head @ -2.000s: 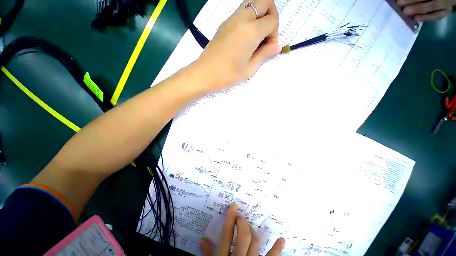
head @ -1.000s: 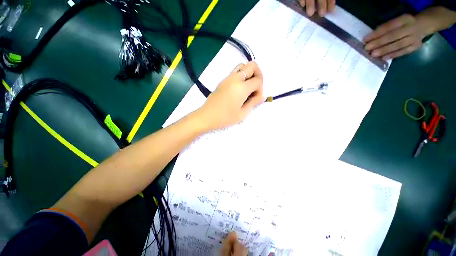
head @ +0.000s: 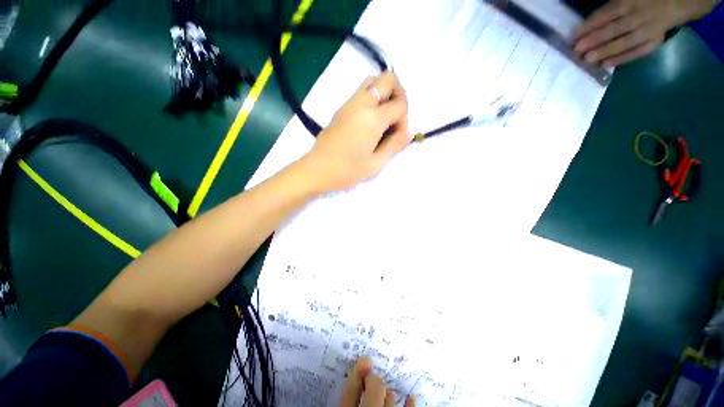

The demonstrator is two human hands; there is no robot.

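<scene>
My left hand [head: 361, 135] reaches in from the lower left and pinches a black harness branch end [head: 447, 128] just behind its yellow tape band [head: 418, 137]. The loose wire tips point right and are blurred. The branch lies over the glare-washed wire list sheet [head: 488, 163]. My right hand [head: 371, 387] is cut off by the bottom edge. Its fingertips rest on the harness drawing [head: 476, 318], slightly apart, with nothing seen in them.
Another person's hand [head: 627, 32] rests by a steel ruler [head: 548, 36] at the top right. Red-handled cutters [head: 677, 176] and a rubber band [head: 651, 149] lie at the right. A thick harness [head: 71, 127] with a green-yellow label [head: 164, 191] curves at the left. A white-tagged wire bundle [head: 193, 67] lies behind.
The view has shifted. My left hand still holds the branch. My right fingertips stay on the drawing's lower part. The other person's second hand, seen on the ruler one second ago, is out of view.
</scene>
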